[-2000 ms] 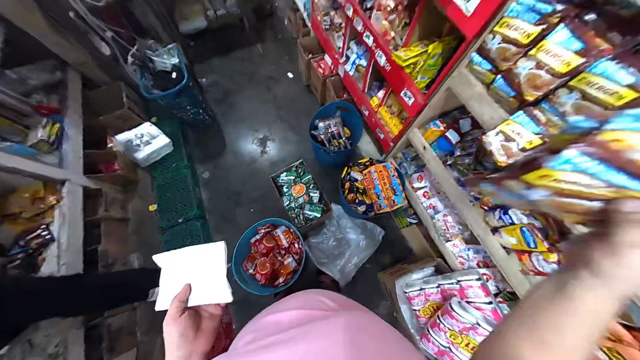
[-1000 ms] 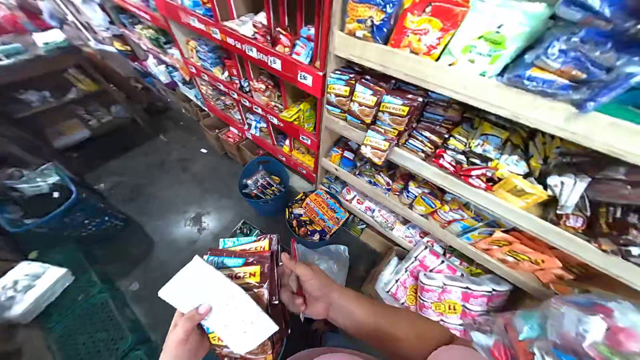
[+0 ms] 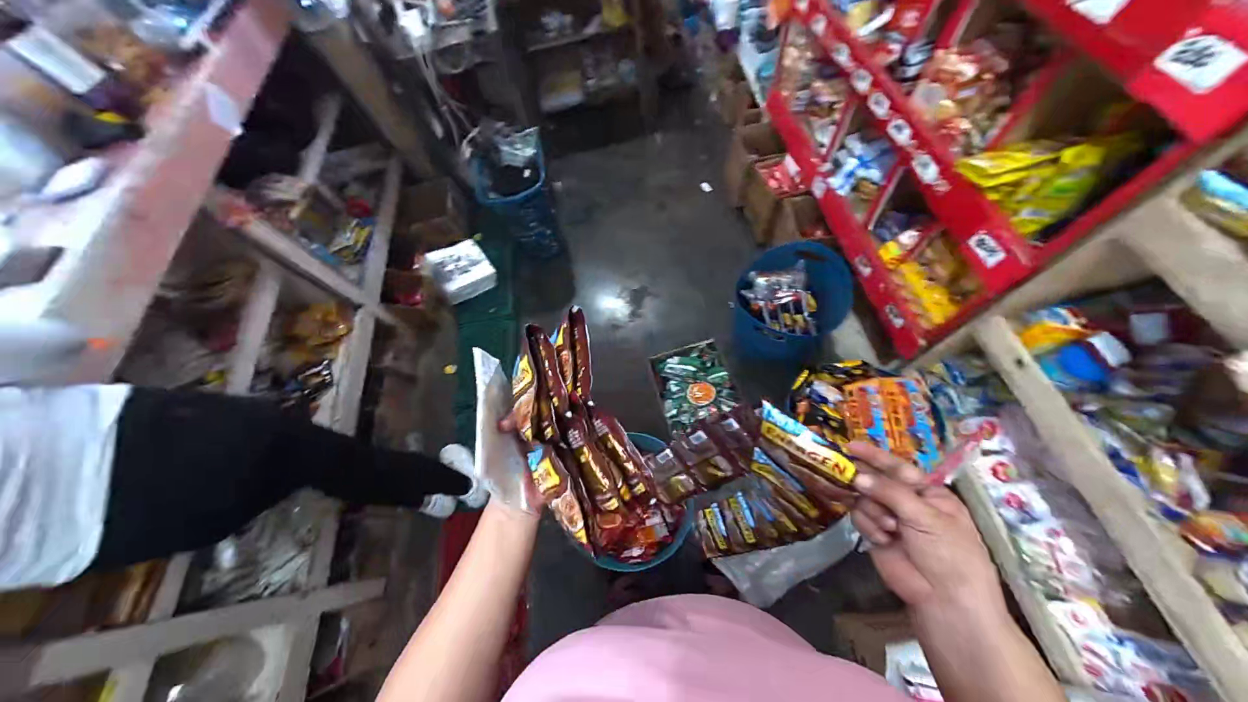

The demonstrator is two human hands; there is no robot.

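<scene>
Strips of brown Energen sachets [image 3: 595, 458] hang in folds between my hands, above a blue tub of red packets. My left hand [image 3: 522, 463] grips one end of the strips together with a white pad or stack of paper [image 3: 497, 429], seen nearly edge-on. My right hand [image 3: 907, 517] pinches the other end at a sachet with a yellow band [image 3: 809, 453]. A thin reddish stick-like object, perhaps a pen [image 3: 955, 458], pokes out beside the right fingers. More sachets of the strip dangle between the hands, over a clear plastic bag [image 3: 799, 570].
Red shelving [image 3: 936, 185] with bagged snacks stands at the right, with wooden shelves [image 3: 1102, 507] below. On the floor are a blue basket [image 3: 795, 302], a box of green packets [image 3: 697, 385] and orange-and-black packs [image 3: 887, 414]. A person in black trousers [image 3: 244, 463] is at the left.
The Energen strips, held bunched behind the paper one second ago, are now spread between my hands. My right hand has moved away from my left. The view has swung back down toward the floor.
</scene>
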